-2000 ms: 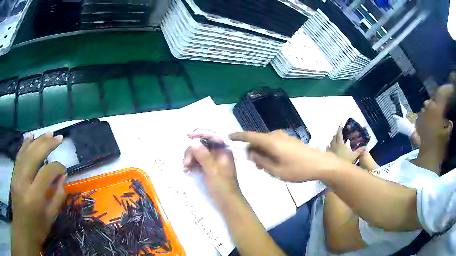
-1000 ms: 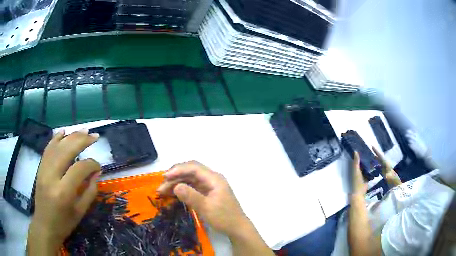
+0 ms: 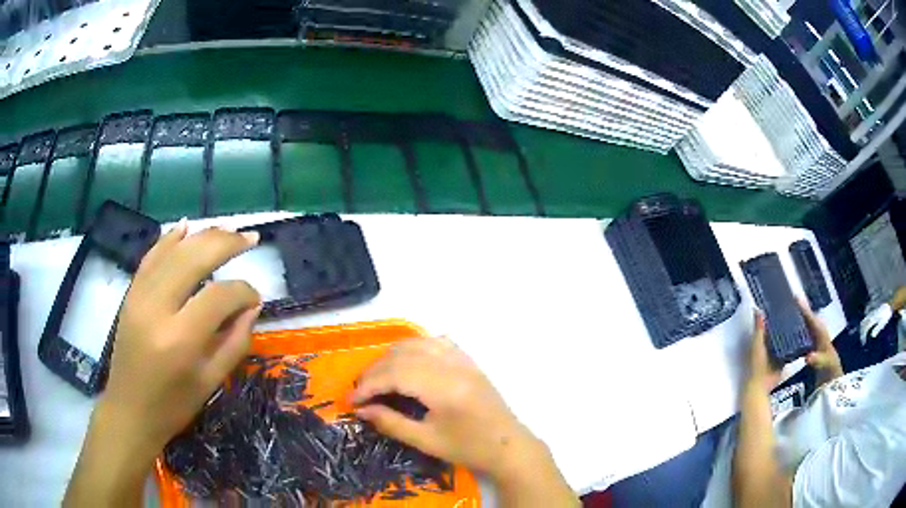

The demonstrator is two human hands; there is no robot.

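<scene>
An orange tray (image 3: 397, 332) with a heap of thin black strips (image 3: 288, 446) lies in front of me. My right hand (image 3: 437, 407) is over its right part, fingers bent down at the strips; dark strips show by the fingertips, but a grip is not clear. My left hand (image 3: 184, 327) is above the tray's left edge, fingers curled and apart, with fingertips by a small pile of black frames (image 3: 333, 263). Whether it holds a strip is hidden. A single black frame (image 3: 70, 347) lies tilted behind and left of my left hand, partly covered by it.
Thin black frames (image 3: 228, 124) stand in a row on the green belt (image 3: 397, 84). Stacked white-edged trays (image 3: 586, 94) are beyond it. A thick frame stack (image 3: 676, 268) is on the right. A neighbour's hands hold a dark slab (image 3: 778, 308). More black frames (image 3: 10, 357) lie far left.
The view has shifted left. My right hand has come from the pointing hand of another person down into the tray. That pointing hand is gone. My left hand keeps its place by the frames.
</scene>
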